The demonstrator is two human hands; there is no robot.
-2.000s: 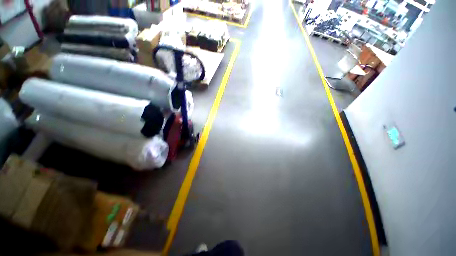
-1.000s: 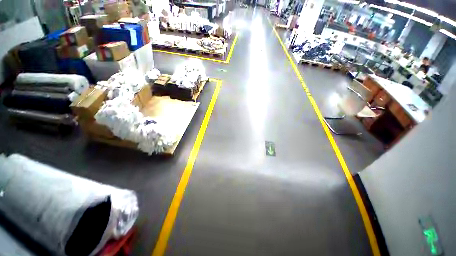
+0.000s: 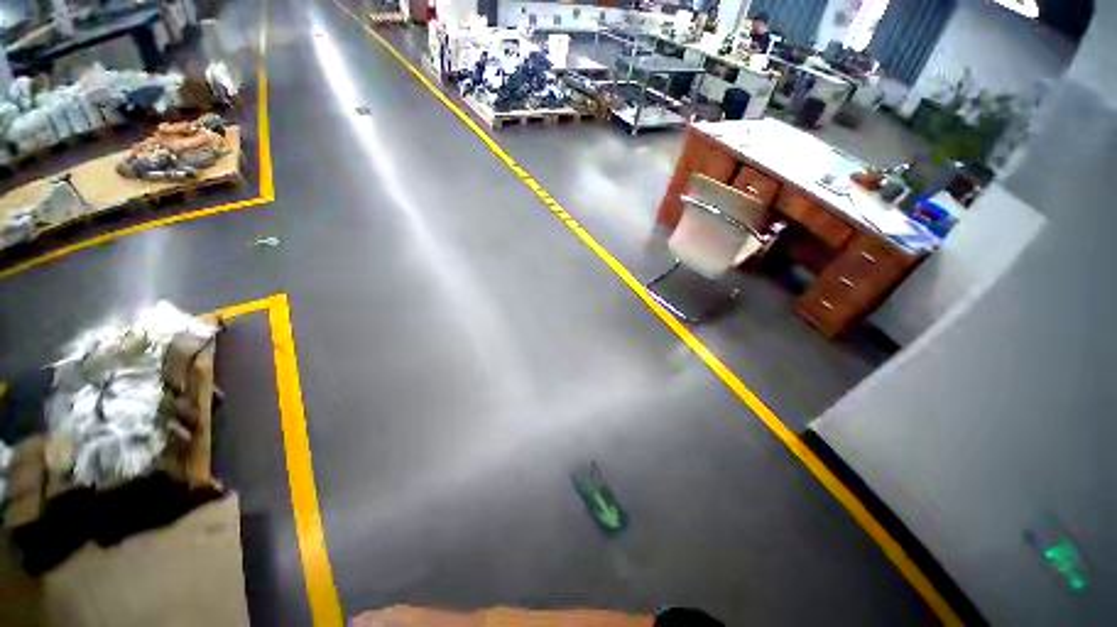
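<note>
Neither my left hand nor my right hand can be made out. A tan shape (image 3: 502, 617) shows at the bottom edge, cut off; I cannot tell what it is. A small dark rounded shape (image 3: 688, 617) is beside it on the right, also cut off. In front of me is the grey floor lane (image 3: 429, 404) with a dark floor marker bearing a green arrow (image 3: 600, 500). A pallet at the left holds a heap of white bundles (image 3: 116, 416), with a bare tan board (image 3: 159, 570) nearer to me.
A yellow line (image 3: 300, 465) bounds the lane at left, another yellow line (image 3: 735, 386) at right. A beige chair (image 3: 714, 233) stands at a brown desk (image 3: 845, 276). A grey wall (image 3: 980, 404) rises at right. Loaded pallets (image 3: 184, 196) stand at far left.
The view has moved forward and turned right. The chair and desk are nearer. The white rolls at the left have left the view. The tan shape has appeared at the bottom edge.
</note>
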